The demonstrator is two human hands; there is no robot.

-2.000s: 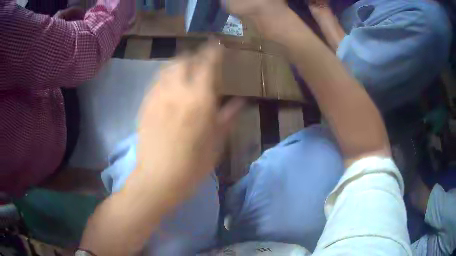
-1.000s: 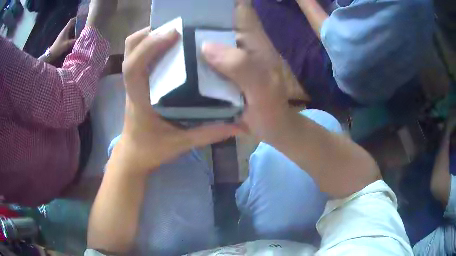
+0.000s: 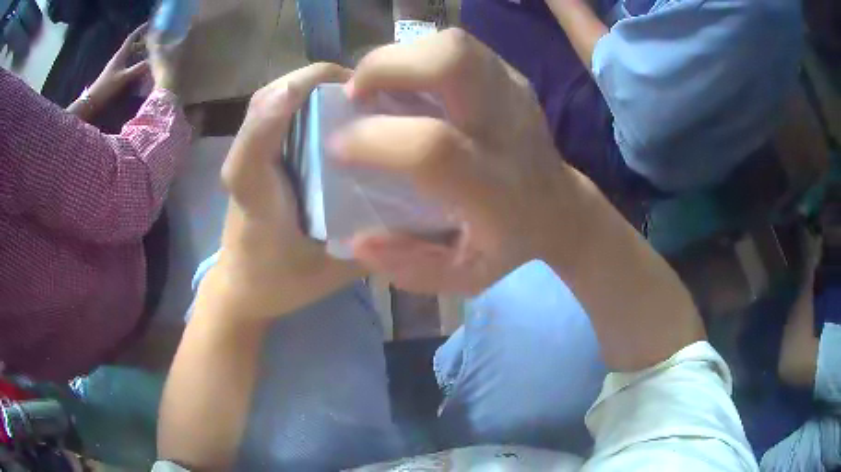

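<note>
A small pale folding carton point(image 3: 346, 184) is held in the air above my knees, its pale end turned towards me and a dark striped side showing at its left. My left hand point(image 3: 267, 184) grips the carton from the left side and below. My right hand point(image 3: 461, 157) is over the carton's right part, its fingers bent across the pale end and the thumb below. The right fingers are blurred and cover much of the carton, so the state of its flaps cannot be told.
Brown cardboard point(image 3: 244, 55) lies beyond my hands, with a white label point(image 3: 415, 30) near the top. A white sheet point(image 3: 195, 203) lies at left. A person in a red checked shirt point(image 3: 74, 203) sits at left, one in blue point(image 3: 701, 92) at upper right. Pallet slats point(image 3: 415, 312) show between my knees.
The carton was first at the top edge, then upright with two white flaps spread around a dark gap. Now it is turned, its dark side faces left, and my right fingers lie across its end.
</note>
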